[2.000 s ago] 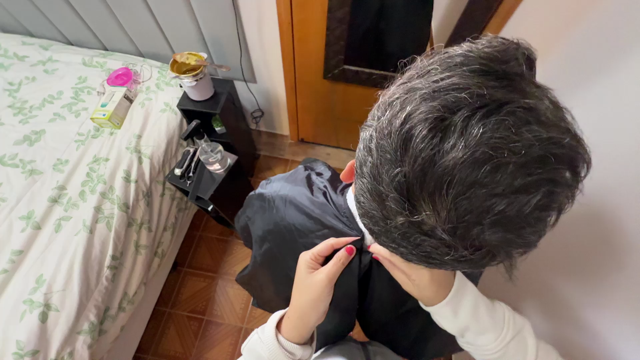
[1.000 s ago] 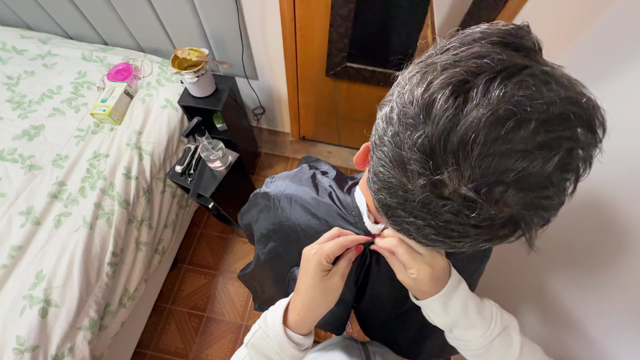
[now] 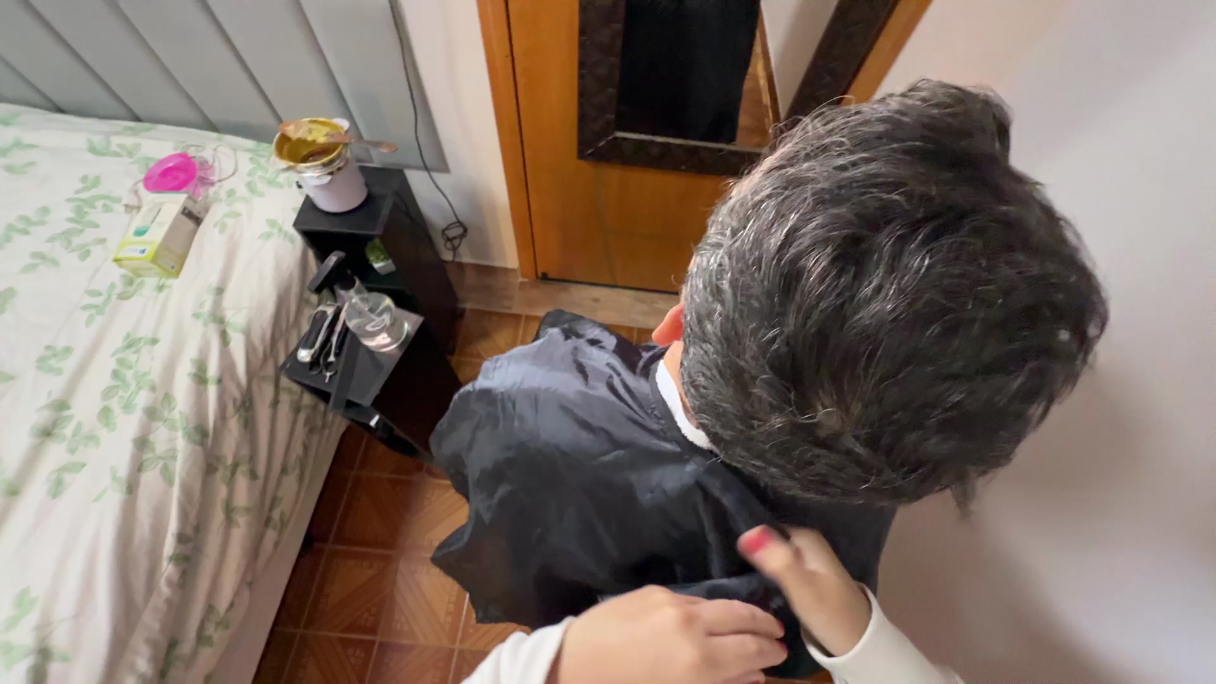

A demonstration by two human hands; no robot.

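A seated person with short dark, greying hair (image 3: pixel 874 304) is seen from above and behind. A black barber's cape (image 3: pixel 589 456) covers the shoulders, with a white neck strip (image 3: pixel 677 404) showing at the collar. My left hand (image 3: pixel 679 635) lies low on the back of the cape, fingers bent; whether it pinches the cloth is hidden. Just to its right, my right hand (image 3: pixel 812 584) is slightly blurred over the cape, its thumb with a red nail pointing up and left. Nothing shows between the right thumb and fingers.
At the left is a bed (image 3: pixel 114 399) with a box (image 3: pixel 159 236) and a pink bowl (image 3: pixel 171 173). A black stand (image 3: pixel 375 204) holds a white pot (image 3: pixel 334 185), a clear spray bottle (image 3: pixel 375 321) and metal tools (image 3: pixel 323 340). A framed mirror (image 3: pixel 684 152) hangs on the wooden door (image 3: pixel 622 218).
Both hands have left the back of the collar, where their fingertips met a second ago, and moved down the cape.
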